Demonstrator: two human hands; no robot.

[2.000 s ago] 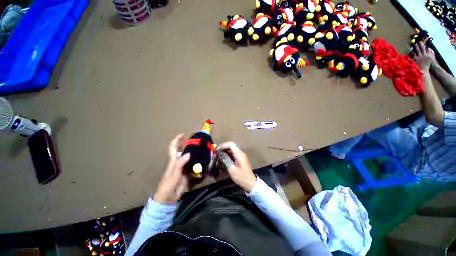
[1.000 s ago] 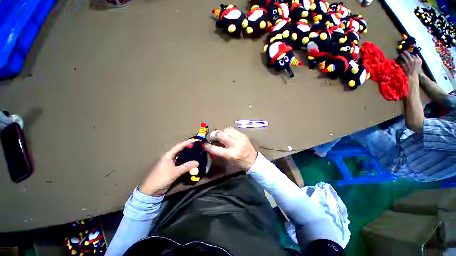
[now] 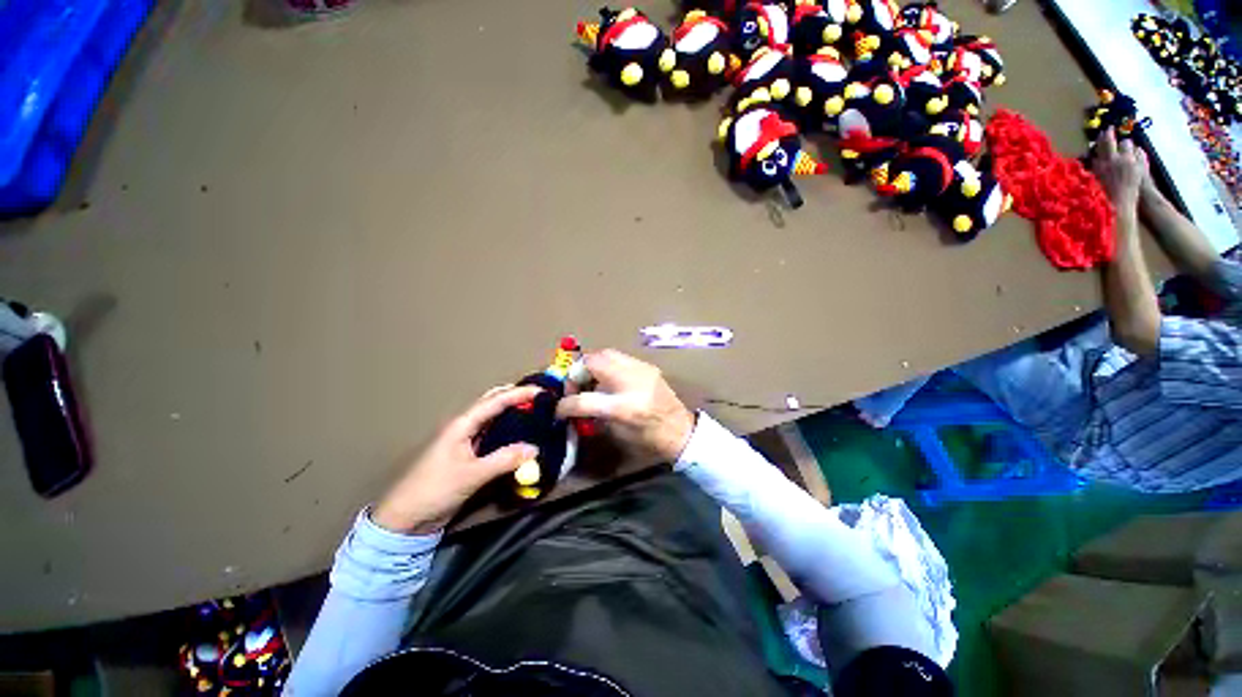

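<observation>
A black plush penguin [image 3: 544, 460] is held near the table's front edge, its striped red, yellow and blue tip [image 3: 565, 357] pointing away from me and its yellow feet towards me. My left hand [image 3: 456, 463] is closed around its left side, with the thumb near the feet. My right hand [image 3: 633, 404] is at the penguin's upper right side, thumb and forefinger at the red band beside the tip. The right fingertips pinch near the head; a small pale thing shows at the forefinger. No needle or thread can be made out.
A slim white-and-purple item [image 3: 687, 336] lies beyond my right hand. A heap of penguins [image 3: 831, 102] and red scarf pieces [image 3: 1056, 198] lie at the far right. A phone [image 3: 45, 415] and blue tray [image 3: 61, 95] are at left. Another person's hands [image 3: 1122, 170] hold a penguin.
Since two seconds ago my right hand has moved up from the penguin's lower side to its head, and the grey tool no longer shows. The view has shifted. Since one second ago, little has moved.
</observation>
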